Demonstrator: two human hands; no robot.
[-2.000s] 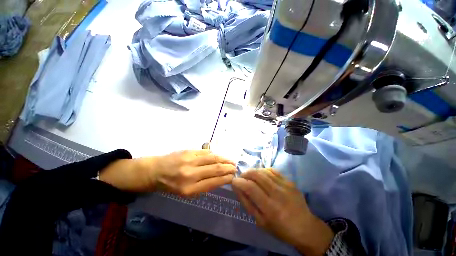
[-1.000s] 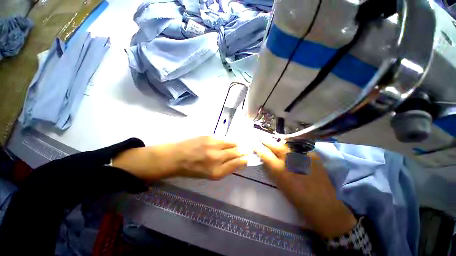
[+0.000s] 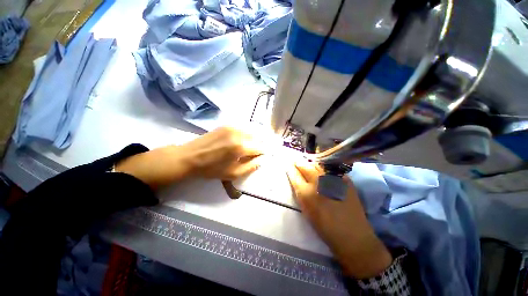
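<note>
A light blue garment piece (image 3: 405,191) drapes to the right of the needle area and down past the table edge. My left hand (image 3: 223,155) lies on the bed just left of the needle area, fingers bent together. My right hand (image 3: 327,211) reaches up to the needle area of the white sewing machine head (image 3: 347,63), its fingertips close to those of my left hand. Bright glare washes out the cloth at my fingertips, so the grip of both hands is hard to see. The dark ribbed knob (image 3: 333,186) partly covers my right hand.
A stack of flat blue strips (image 3: 61,95) lies at the table's left. A tied blue garment bundle (image 3: 194,55) with a white label lies behind the needle. The brown tab (image 3: 233,189) is at the bed outline's corner. A ruler strip (image 3: 231,245) runs along the front edge.
Both hands have moved up and in to the needle area from nearer the front edge. The camera view has shifted, and the brown tab shows again below my left hand.
</note>
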